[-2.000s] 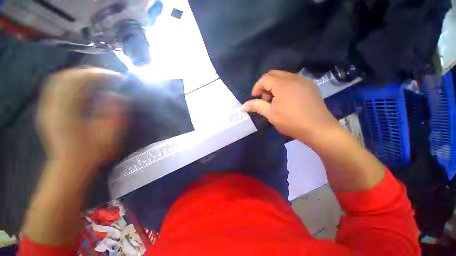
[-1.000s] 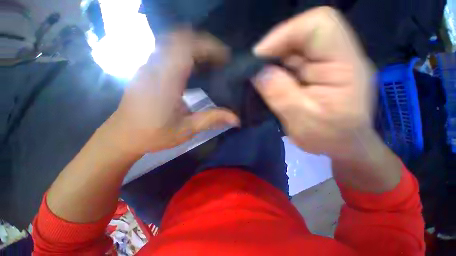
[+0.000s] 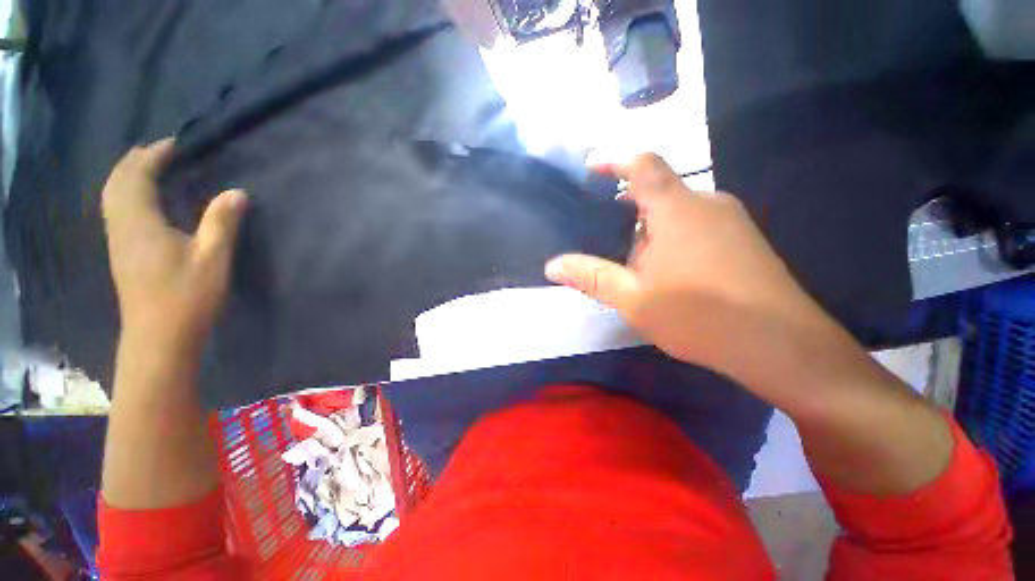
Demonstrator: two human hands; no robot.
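A large black fabric panel (image 3: 341,227) lies over the white machine table, left of and in front of the needle area. My left hand (image 3: 176,244) rests on the panel's left part with thumb and fingers spread, beside a fold in the cloth. My right hand (image 3: 681,255) is at the panel's right edge, thumb and fingers apart, touching or just over the cloth; whether it pinches the edge is unclear. The dark cylindrical attachment (image 3: 646,62) hangs above my right hand. Glare hides the needle.
More black cloth (image 3: 829,159) lies right of the needle and hangs over the edge. A small dark object (image 3: 1014,243) lies by the ruler scale (image 3: 948,244). A red basket (image 3: 255,454) with scraps is below left, a blue crate (image 3: 999,363) below right.
The view has shifted left. My hands, close together a second ago over dark cloth, are now far apart. The black panel now lies spread out between them, left of the needle area.
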